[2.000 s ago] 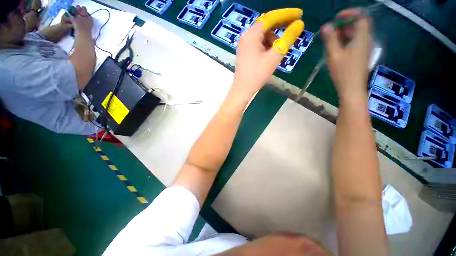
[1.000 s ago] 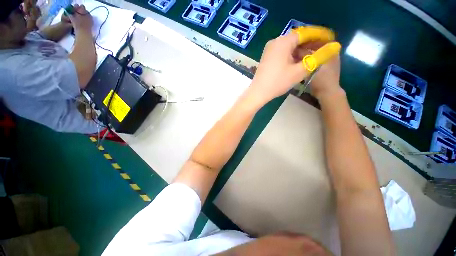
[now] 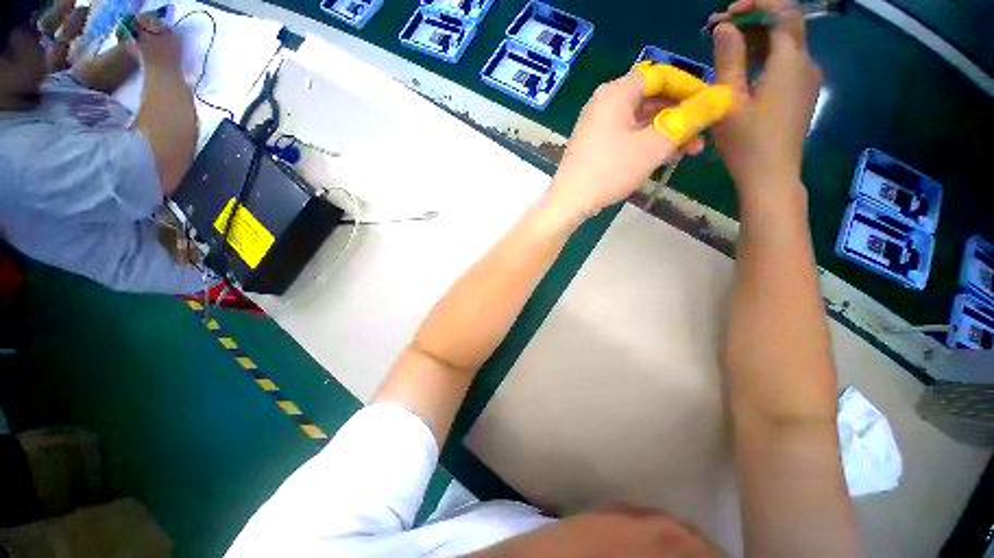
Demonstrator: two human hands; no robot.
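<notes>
My left hand (image 3: 638, 131), with yellow finger cots (image 3: 694, 113) on thumb and finger, is over the near edge of the conveyor, fingers curled. Whether it pinches something small cannot be told. My right hand (image 3: 766, 98) is just right of it, raised, shut on a pen-sized hand tool with a green grip (image 3: 752, 20); its thin shaft points right. A blue plastic housing (image 3: 663, 57) is mostly hidden behind my left fingers. Another open blue housing with black and white parts lies right of my right hand (image 3: 891, 218).
More blue housings (image 3: 536, 52) lie on the dark green belt (image 3: 621, 24). A thin metal strip (image 3: 657, 187) sticks out at the bench edge. A beige mat (image 3: 610, 360), white cloth (image 3: 867, 441) and black box (image 3: 256, 213) are on the bench. A coworker (image 3: 87, 185) sits at left.
My right hand has moved up and away from my left hand, showing the green-gripped tool. My left hand has barely moved. The housings have shifted slightly right.
</notes>
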